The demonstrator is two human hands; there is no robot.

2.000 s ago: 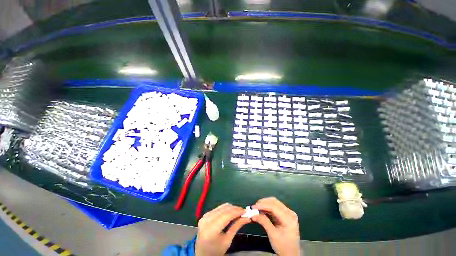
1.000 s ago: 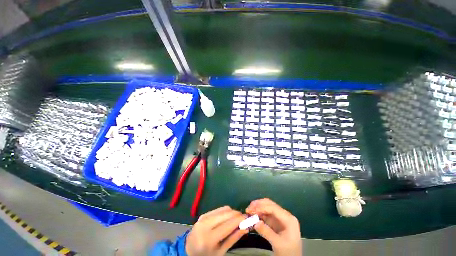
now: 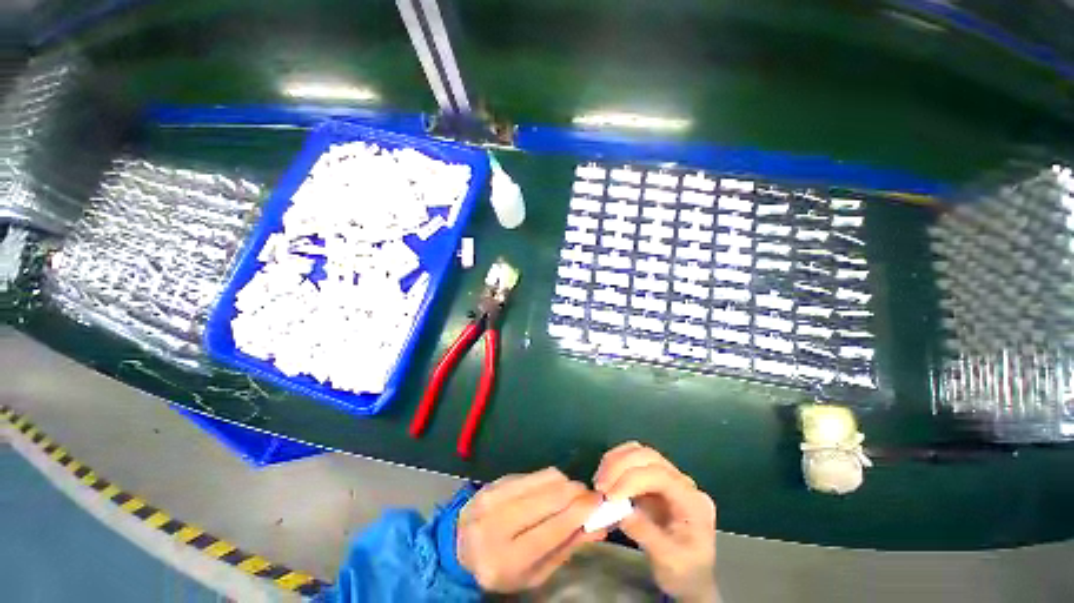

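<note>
A small white unit (image 3: 608,515) is held between the fingertips of both hands at the bottom centre, in front of the bench edge. My left hand (image 3: 526,530) holds its left end; the blue sleeve shows behind it. My right hand (image 3: 662,509) has thumb and fingers at its right end. The fingers hide part of the unit, and any inner part cannot be made out.
A blue bin (image 3: 375,403) heaped with white pieces, a squeeze bottle (image 3: 506,198), a loose white piece (image 3: 468,251) and red-handled pliers (image 3: 475,360) lie left. A blister tray (image 3: 707,368) is centre-right, a padded mallet (image 3: 831,449) below it. Stacked trays (image 3: 1005,295) stand far right; more trays (image 3: 153,253) left.
The bench things sit higher in the picture, as the view has tilted down. The white unit is turned differently at the fingertips, and more of the blue sleeve shows.
</note>
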